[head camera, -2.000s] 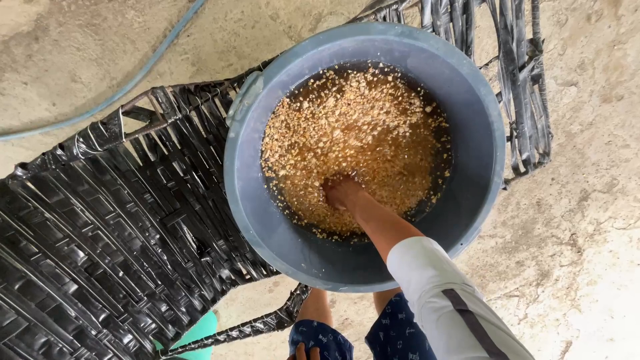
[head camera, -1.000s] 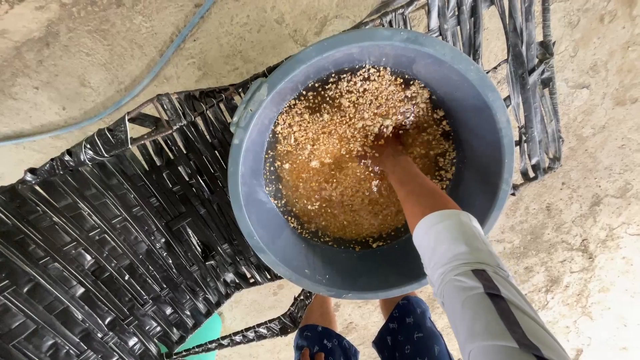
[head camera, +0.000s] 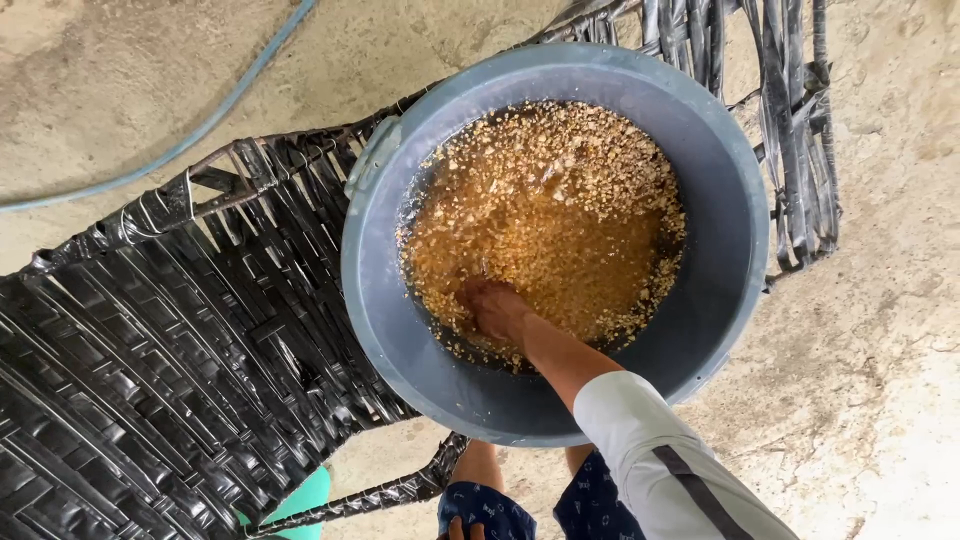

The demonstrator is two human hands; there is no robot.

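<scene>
A large blue-grey plastic tub (head camera: 555, 435) holds cloudy brown liquid with a thick layer of pale and yellow grain bits (head camera: 592, 157). My right hand (head camera: 495, 307) is dipped into this mix near the tub's lower left side, its fingers hidden below the surface, so whether they grip anything does not show. The white sleeve reaches over the tub's near rim. Only the fingertips of my left hand (head camera: 460, 531) show at the bottom edge, against the patterned dark blue shorts (head camera: 487, 510); whether that hand holds something is not visible.
Under the tub lies a chair or lounger woven from black plastic strips (head camera: 150, 375), reaching left and upper right. A light blue hose (head camera: 225, 112) curves over the rough concrete floor (head camera: 885, 360). Part of a green object (head camera: 304, 502) shows beneath the woven piece.
My right hand has swept through the mix, first toward the upper right, then back to the lower left of the tub. The floating bits have shifted around it.
</scene>
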